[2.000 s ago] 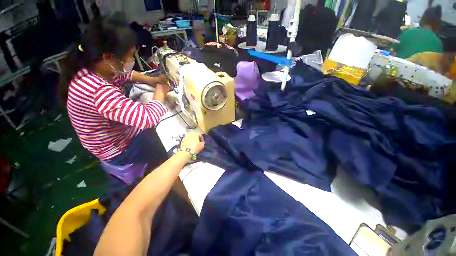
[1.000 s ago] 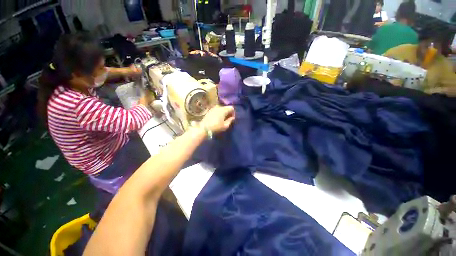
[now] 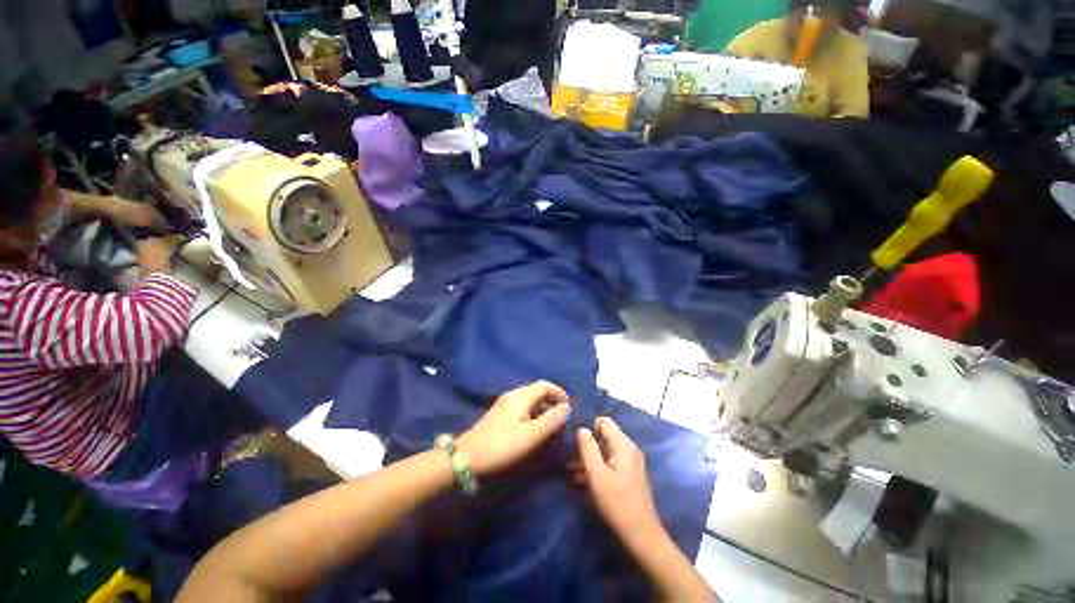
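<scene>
Navy garment pieces lie across the table and under both hands. My left hand, with a green bracelet at the wrist, has its fingertips pinched on the navy cloth. My right hand is close beside it, fingers bent at the cloth; whether it grips is hard to see. The JACK sewing machine stands at the right, its lit needle end just right of the cloth. A white slip hangs on it.
A beige sewing machine and a person in a striped top are at the left. A yellow-handled screwdriver and red cloth are behind the machine arm. A purple bundle sits beside the beige machine. Yellow bin rim is low left.
The view has turned right, bringing the JACK machine further in. My left hand has come back from beside the beige machine to the near cloth. My right hand has come into view.
</scene>
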